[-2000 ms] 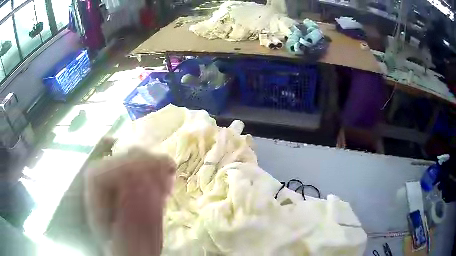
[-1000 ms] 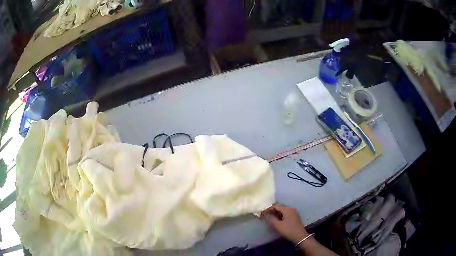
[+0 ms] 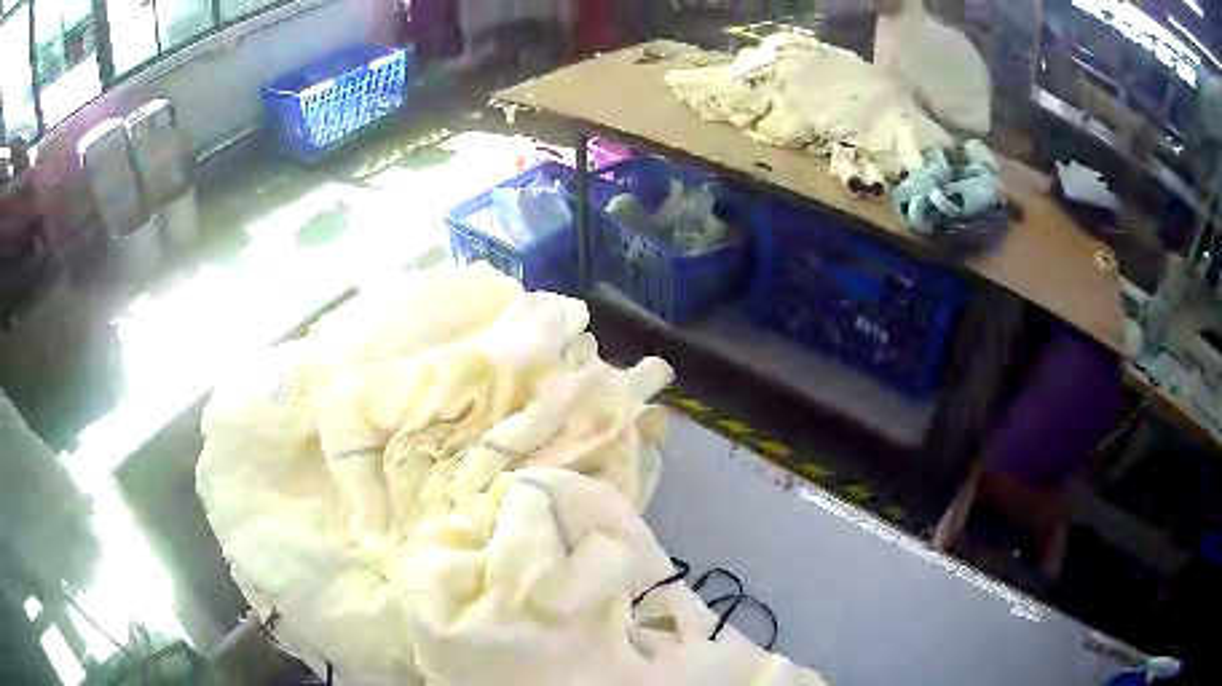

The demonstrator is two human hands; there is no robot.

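A big crumpled heap of cream garments (image 3: 442, 469) lies on the end of the pale grey table (image 3: 831, 576) in front of me. Short grey seam lines show on its folds. A black drawstring (image 3: 730, 603) comes out of the cloth at its right side and lies in loops on the table. Neither my left hand nor my right hand can be made out in the picture.
Part of a blue spray bottle (image 3: 1142, 674) shows at the bottom right edge. Behind stands a brown worktable (image 3: 617, 94) with a cream cloth pile (image 3: 804, 94) and pale green rolls (image 3: 945, 188). Blue baskets (image 3: 516, 228) stand beneath and beside it. Windows are at the upper left.
The view has swung left from the table's right end back to the heap. My right hand, seen a second ago at the cloth's edge, is out of view. The phone and snips have left the picture.
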